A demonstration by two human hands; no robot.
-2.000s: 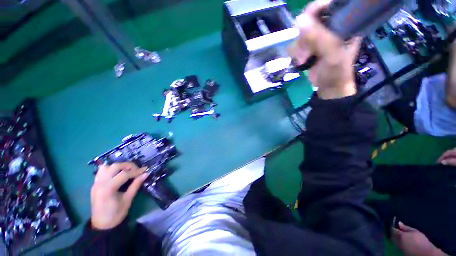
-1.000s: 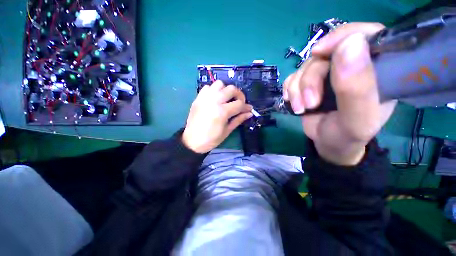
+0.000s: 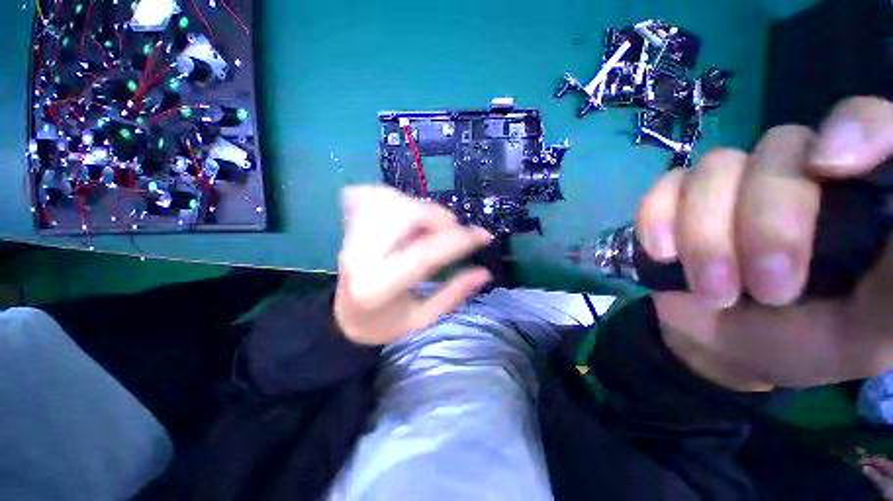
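The black gun-shaped housing half (image 3: 490,147) lies open on the green bench, grip towards me, with a red wire and small silver and black parts inside. My left hand (image 3: 411,259) is blurred just in front of its lower left edge, fingers apart, with nothing visible in it; it hides part of the housing. My right hand (image 3: 764,235) is wrapped around the electric screwdriver (image 3: 617,251), whose tip points left, to the right of the housing's grip and apart from it. The rear of the screwdriver is hidden or out of frame.
A dark tray (image 3: 250,210) at the left holds wired modules with green dots and red wires. A pile of silver and black mechanism parts (image 3: 651,78) lies behind and right of the housing. A dark box (image 3: 832,59) stands at the far right. A person's hand (image 3: 876,475) shows lower right.
The screwdriver has pulled back to the right, off the housing. My left hand has moved off the housing towards me and opened. More of the housing and the parts pile now shows.
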